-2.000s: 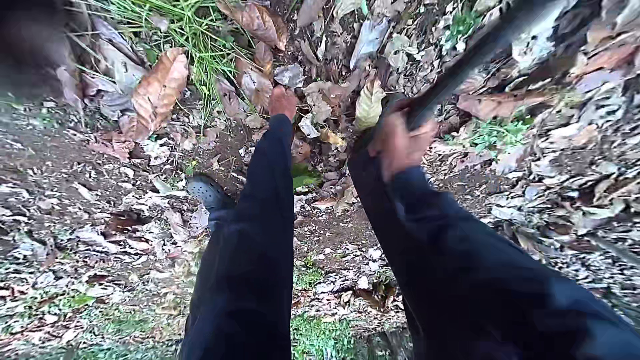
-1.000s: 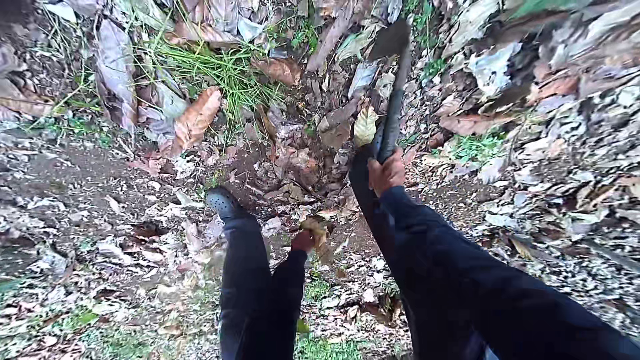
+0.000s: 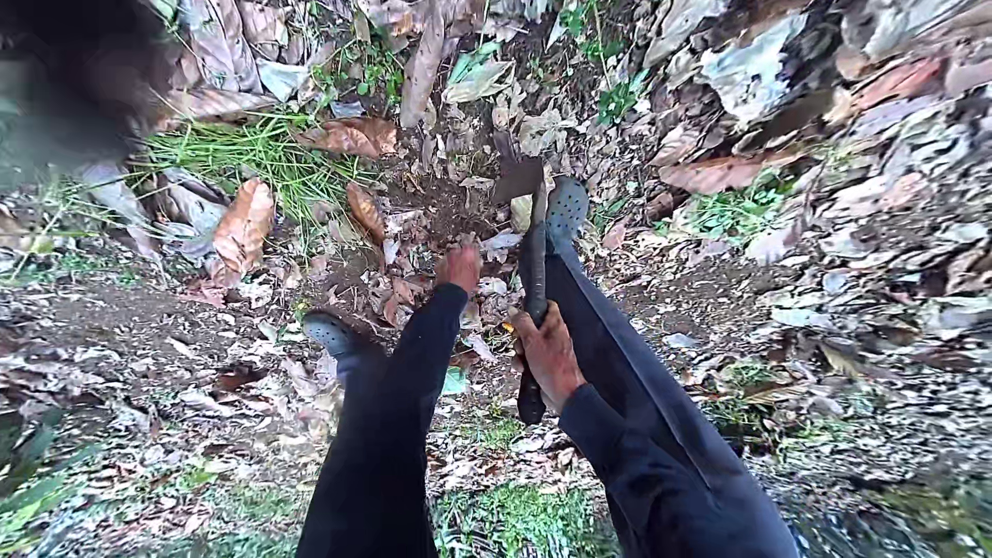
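My right hand is closed around the dark handle of a hoe, below its middle. The hoe's metal blade is at the upper end of the handle, over bare soil and beside the toe of my right shoe. My left hand is low over the leaf litter, left of the handle and apart from it. Its fingers are blurred, so whether it holds anything cannot be told. A patch of dark loosened soil lies just beyond my left hand.
My grey perforated shoes stand on ground covered with dry leaves. A clump of cut-looking green grass lies at the upper left. Small green plants grow at the right. A dark blurred shape covers the upper left corner.
My left hand has moved forward from near my legs, where it was one second ago, to the leaf litter by the soil patch. My right hand keeps hold of the hoe.
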